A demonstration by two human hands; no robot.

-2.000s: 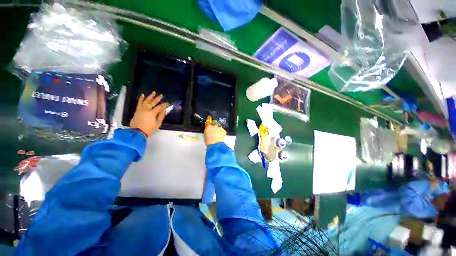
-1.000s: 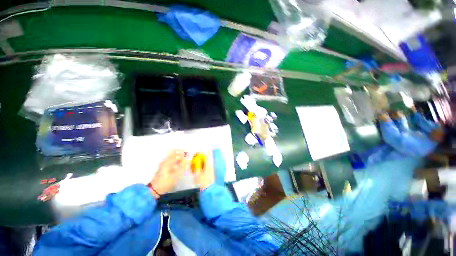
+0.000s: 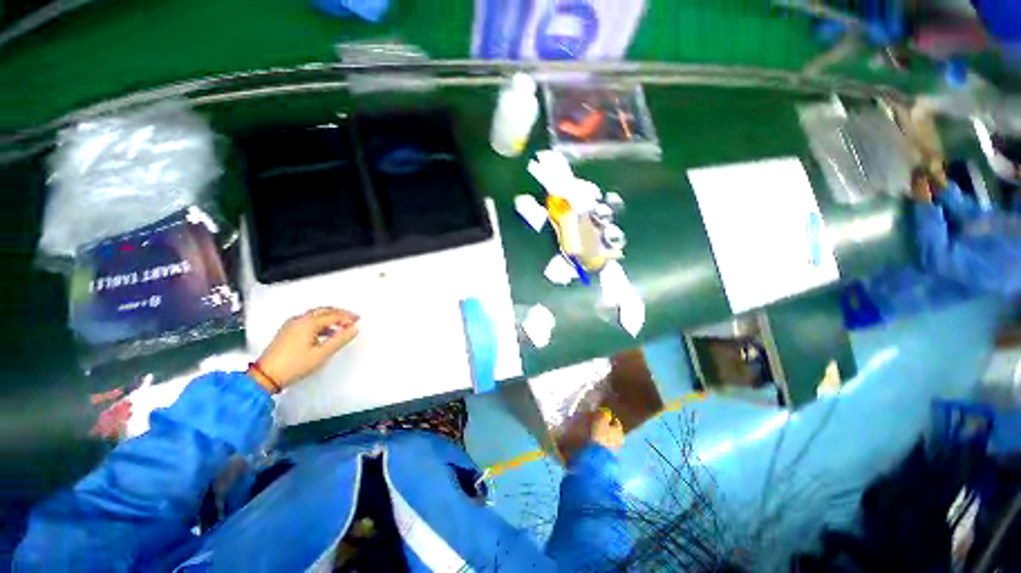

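The white work mat point(image 3: 392, 358) lies on the bench in front of me. My left hand point(image 3: 308, 345) is over its left part, fingers curled; whether they hold something small is unclear. My right hand point(image 3: 606, 430) is small and blurred, with a yellow-orange fingertip, beyond the bench's near edge at a brown box point(image 3: 627, 392). I cannot tell whether it holds anything. The black two-slot tray point(image 3: 364, 188) lies at the mat's far edge, both slots dark. A blue strip point(image 3: 480, 344) lies on the mat's right part.
At left are a bagged film stack point(image 3: 149, 280), crumpled clear bags point(image 3: 132, 168) and red pieces point(image 3: 111, 415). At right are a white bottle point(image 3: 515, 114), an orange-and-black pouch point(image 3: 600, 115), white scraps around small bottles point(image 3: 587, 235) and another white sheet point(image 3: 765, 233). A person's blue sleeve point(image 3: 963, 241) shows far right.
Both hands have left the tray and come back over the mat. My right hand has then moved right, off the mat and past the bench edge. The camera view has shifted.
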